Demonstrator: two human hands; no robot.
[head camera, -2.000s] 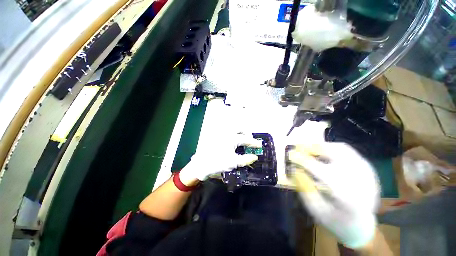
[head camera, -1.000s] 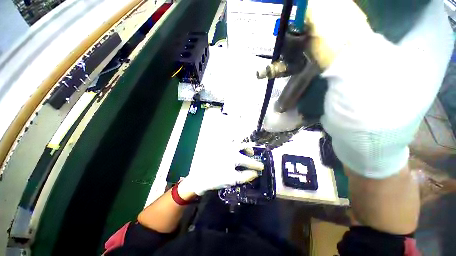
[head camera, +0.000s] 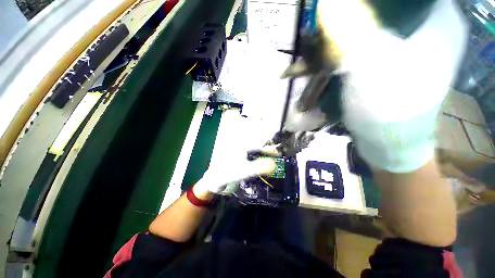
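The black housing (head camera: 287, 190) lies on the white board in front of me, with a green circuit board (head camera: 278, 168) and a thin yellow wire inside. My left hand (head camera: 233, 169), in a white glove, holds the housing with its fingers over the left and upper part. My right hand (head camera: 385, 59), gloved and blurred, is raised at the upper right, gripping the auto-feed screwdriver (head camera: 315, 95). The driver's lower end is over the housing's upper edge; whether it touches is unclear. The black cover plate (head camera: 324, 179) with pale cutouts lies right of the housing.
A multi-hole black unit (head camera: 209, 51) with a yellow wire stands at the far left of the board. The green conveyor belt (head camera: 130, 130) runs along the left. A white box (head camera: 271, 21) is at the back. A cardboard box (head camera: 464, 122) is at right.
My right hand has left the cover plate and taken hold of the screwdriver, which has come down and left over the housing. In the last second the left fingers shifted and the green board shows more.
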